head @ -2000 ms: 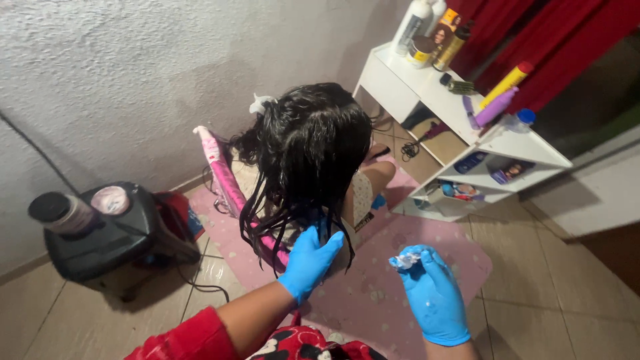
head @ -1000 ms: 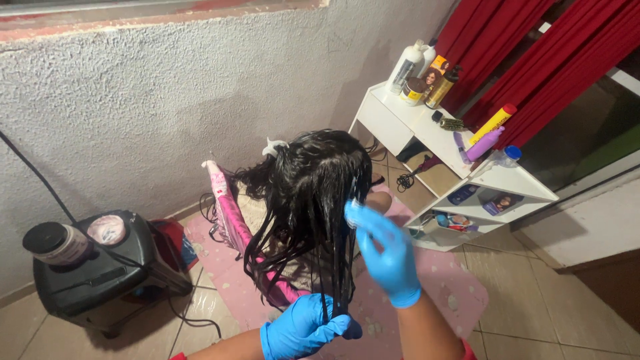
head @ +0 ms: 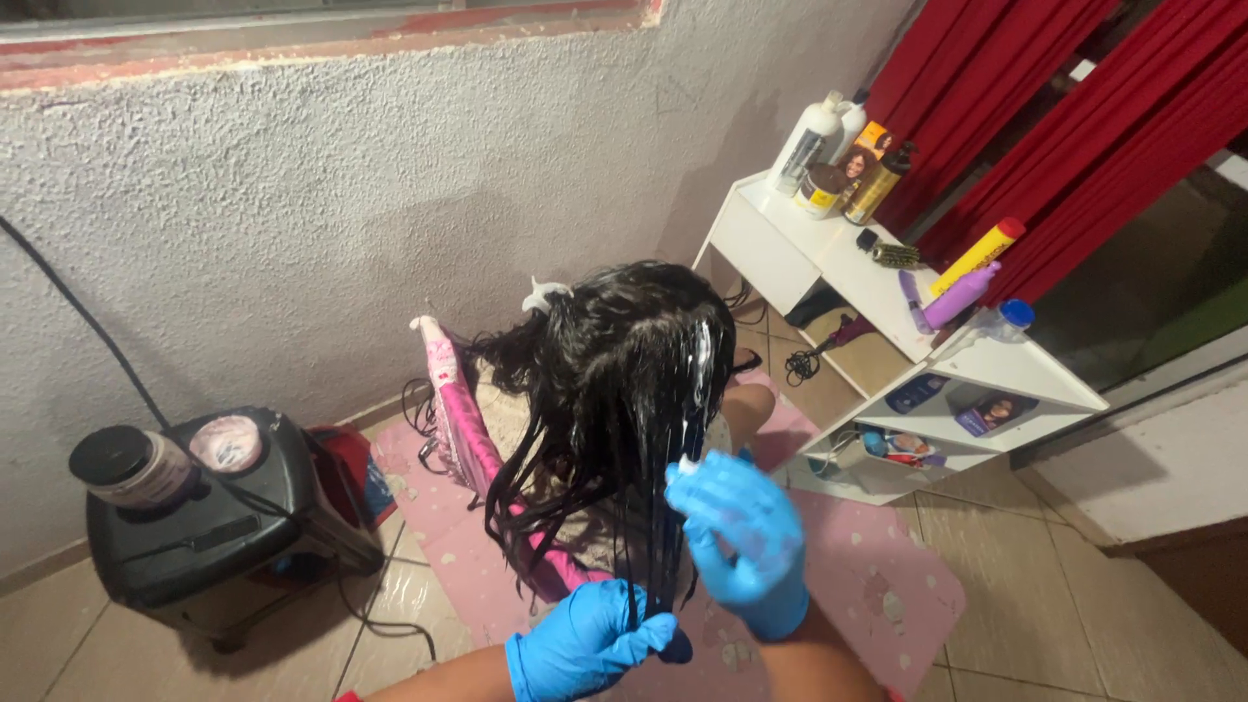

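A seated person with long wet dark hair is in front of me, seen from behind and above. My left hand, in a blue glove, is closed around the lower end of a hair section. My right hand, also gloved in blue, is beside that section with fingers curled and white cream on the fingertips. A streak of white cream lies along the hair above it. A pale hair clip holds hair on the left side of the head.
At left, a black plastic stool bears a lidded jar and a lid with cream. A white shelf unit with bottles and brushes stands at right. A pink chair back and pink mat surround the person; a cable crosses the stool.
My left hand has closed on the hair ends. My right hand, lower right two seconds ago, went up to the hair and is now lower along the section. White cream now shows on the hair.
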